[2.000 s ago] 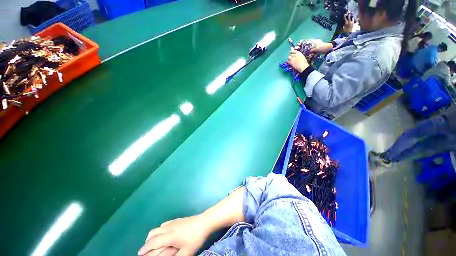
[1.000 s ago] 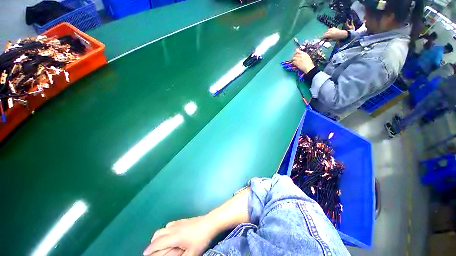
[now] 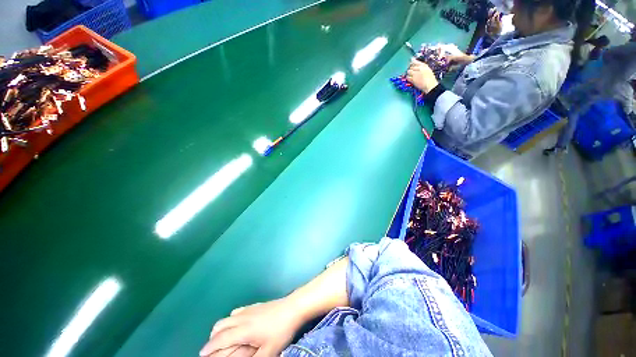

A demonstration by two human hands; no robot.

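A single cable lead [image 3: 303, 120] lies on the dark green belt, its blue tip with a bit of orange toward me and its dark cluster at the far end. My right hand [image 3: 254, 326] rests low at the bottom edge, back up, beyond a rolled denim sleeve. Its fingers are partly cut off, and no lead shows in it. A patch of skin and a second denim fold show beneath it; this may be my left hand and sleeve, but they are mostly hidden. Neither hand touches the lead.
A blue tote [image 3: 494, 209] with heaped leads stands at the right below the ledge [image 3: 307, 202]. An orange tray [image 3: 125, 70] heaped with leads is at upper left. Another worker [image 3: 509, 84] handles a bundle with blue tips [image 3: 408, 85] at upper right. A blue crate [image 3: 91, 22] stands beyond.
The cable lead has moved down and left along the belt, toward me. My visible hand has stayed nearly still. The other worker's hands have shifted around the bundle.
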